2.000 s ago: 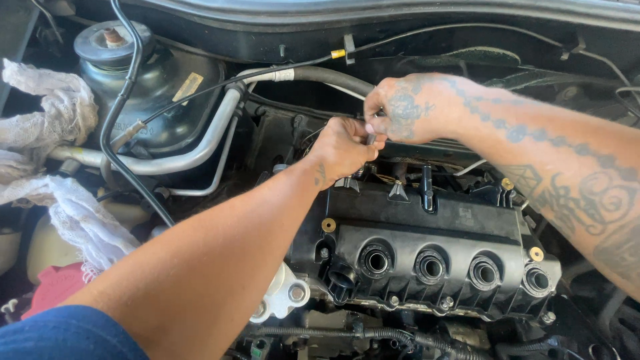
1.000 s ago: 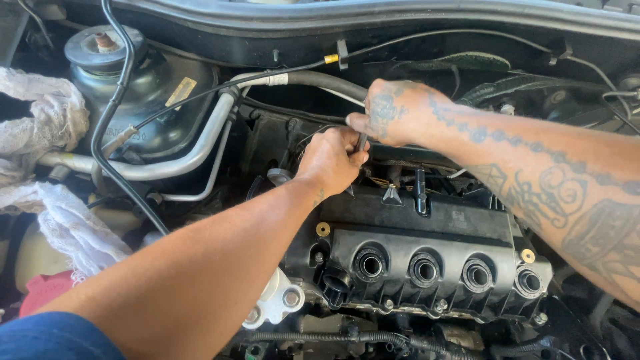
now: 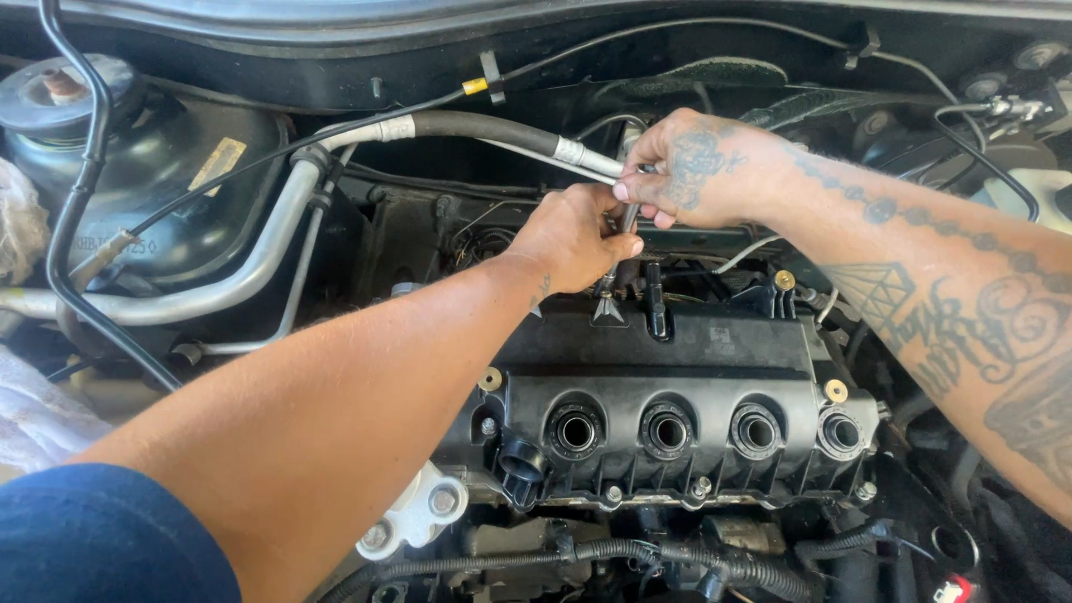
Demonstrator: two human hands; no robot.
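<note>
Behind the black engine valve cover (image 3: 670, 360), both hands meet on a slim metal hand tool (image 3: 628, 219), perhaps a socket extension or nut driver. My left hand (image 3: 582, 239) wraps its shaft, thumb toward the front. My right hand (image 3: 687, 172) pinches the upper end between thumb and fingers. The shaft slants down to the cover's rear edge, close to a metal clip (image 3: 608, 310); its tip is hard to make out. Round spark plug openings (image 3: 576, 431) line the front of the cover.
A silver pipe (image 3: 251, 268) and a black hose (image 3: 75, 218) run at the left, by the strut tower (image 3: 151, 184). White cloth (image 3: 42, 410) lies at the left edge. A corrugated wiring loom (image 3: 611, 548) crosses in front. An aluminium bracket (image 3: 419, 511) sits beside the cover.
Both hands stay together behind the valve cover. The tool's shaft shows more plainly between them now, with my right hand at its upper end. The view has shifted slightly.
</note>
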